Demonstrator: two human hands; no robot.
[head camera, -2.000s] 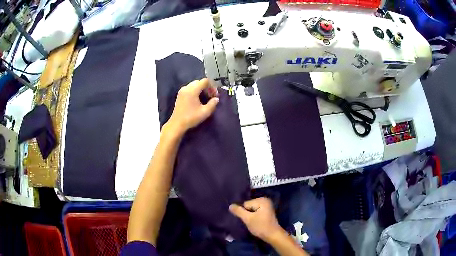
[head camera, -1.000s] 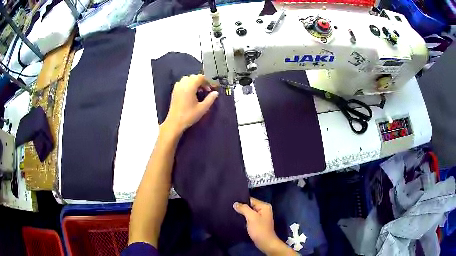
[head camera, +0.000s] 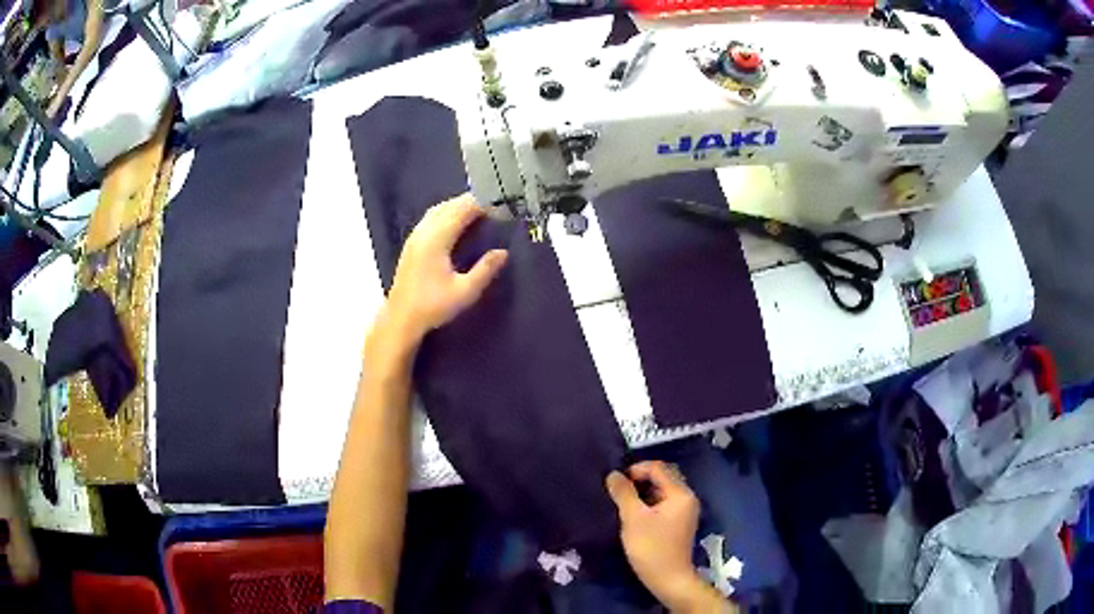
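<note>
A long dark cloth panel (head camera: 504, 360) lies under the presser foot (head camera: 536, 228) of the white sewing machine (head camera: 708, 138) and hangs over the table's front edge towards the lap. My left hand (head camera: 438, 270) rests on the panel just left of the needle, thumb and fingers apart, fingertips partly hidden by the machine head. My right hand (head camera: 657, 510) pinches the panel's right edge below the table edge. Dark stacks of cut cloth lie at the left (head camera: 228, 300) and right (head camera: 690, 300) of the panel.
Black shears (head camera: 828, 258) lie across the right stack's top and the table. A small box of coloured items (head camera: 944, 300) is at the table's right. Red baskets (head camera: 240, 576) stand below left. Grey cloth (head camera: 984, 480) is heaped below right. Folded dark cloth (head camera: 94, 348) lies far left.
The panel's far end has moved further back past the needle. My right hand has moved right with the panel's lower edge. My left hand has opened a little. The view has shifted slightly.
</note>
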